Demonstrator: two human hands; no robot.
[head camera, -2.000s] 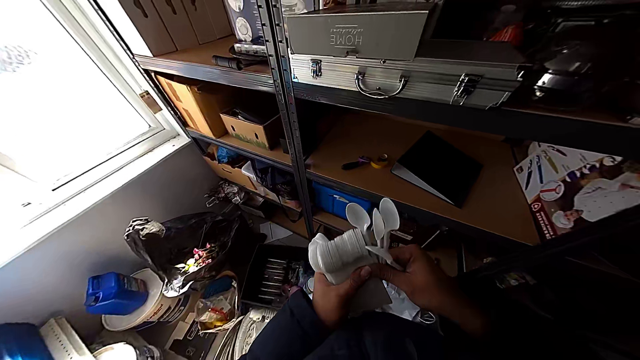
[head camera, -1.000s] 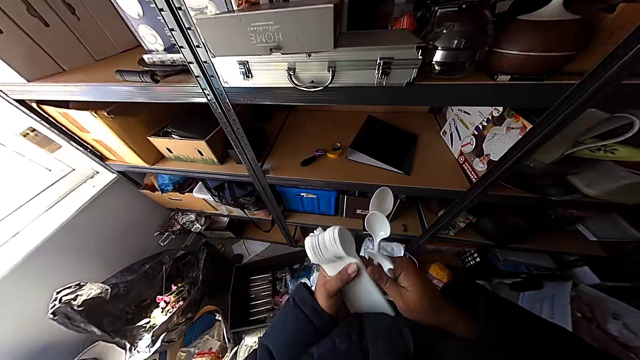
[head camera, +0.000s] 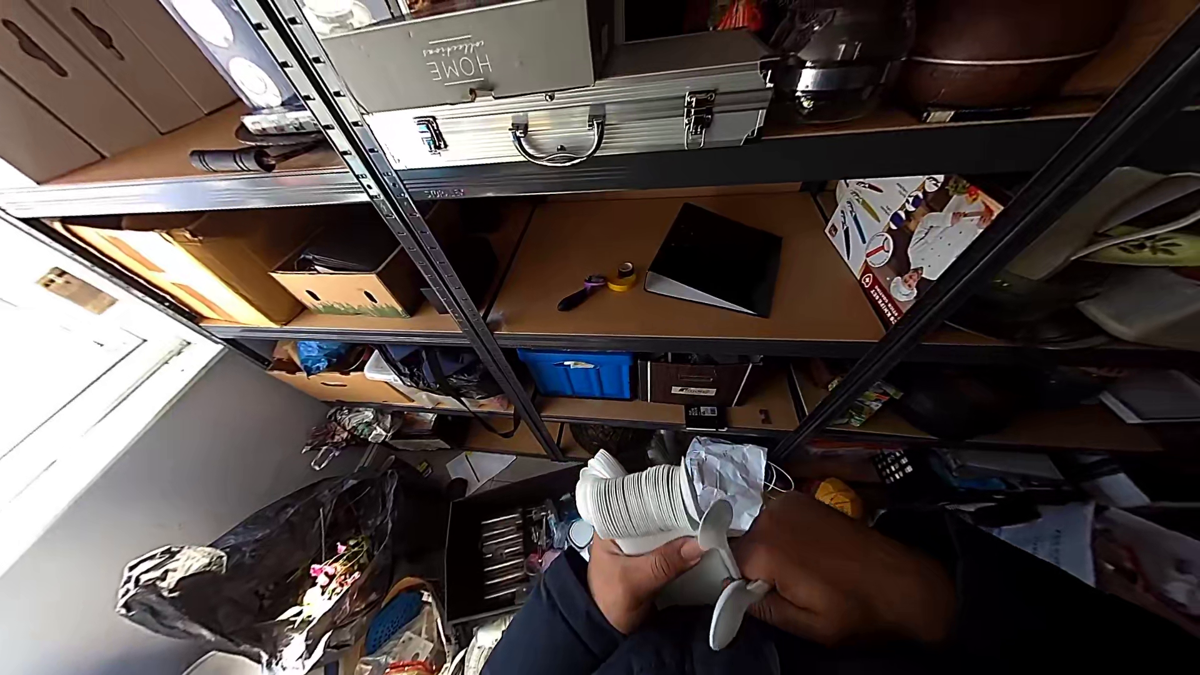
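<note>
My left hand (head camera: 637, 577) grips a thick nested stack of white plastic spoons (head camera: 642, 502) at the lower middle, their bowls pointing up and to the left. Just to its right, my right hand (head camera: 825, 562) holds a few loose white spoons (head camera: 727, 609) by the handles; one bowl points up and another down, both close against the stack. The fingertips of the right hand are partly hidden. Behind the stack is a crumpled white plastic wrapper (head camera: 729, 478); whether a hand touches it cannot be told.
Metal shelving fills the view, with an aluminium case (head camera: 562, 127), a black ring binder (head camera: 717, 258), a roll of yellow tape (head camera: 622, 277), a blue bin (head camera: 577, 373) and a printed box (head camera: 905, 244). Below left lie a black plastic bag (head camera: 272, 553) and a dark tray of cutlery (head camera: 450, 562).
The loose spoons in my right hand, raised above the stack's right side before, now sit lower, with one bowl turned downward. The view has swung toward the right.
</note>
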